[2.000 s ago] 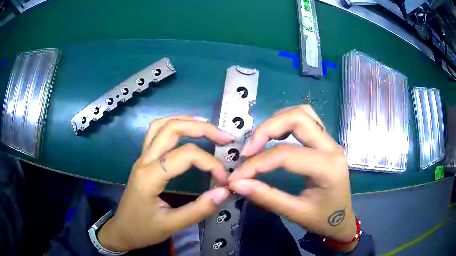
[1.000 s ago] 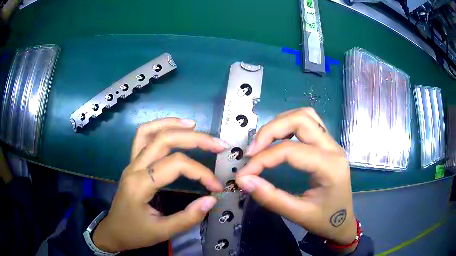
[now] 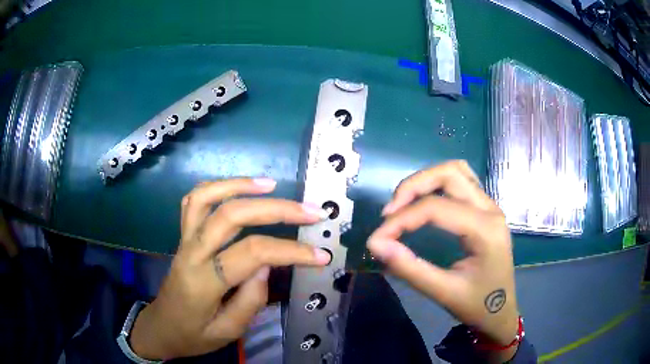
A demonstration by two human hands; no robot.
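Note:
A long grey metal block [image 3: 330,138] with a row of dark round holes lies lengthwise in front of me, its near end over the bench edge. Bright inserts show in several holes. My left hand [image 3: 228,266] is at its left side, fingers apart, the index fingertip on the fourth hole and the middle fingertip by the third. My right hand [image 3: 445,249] is off the block to the right, thumb and index fingertips together; whether a tiny part is between them cannot be seen. Small copper-coloured parts [image 3: 450,131] lie scattered right of the block.
A second holed block [image 3: 173,124] lies slanted at left. Ribbed clear trays stand at far left [image 3: 41,138], in a large stack at right [image 3: 538,153] and at far right [image 3: 614,170]. A labelled grey bar [image 3: 445,60] lies at the back beside blue tape [image 3: 412,67].
My right hand has moved right, away from the block. My left index fingertip has moved onto the fourth hole, and my left thumb has drawn back from the block.

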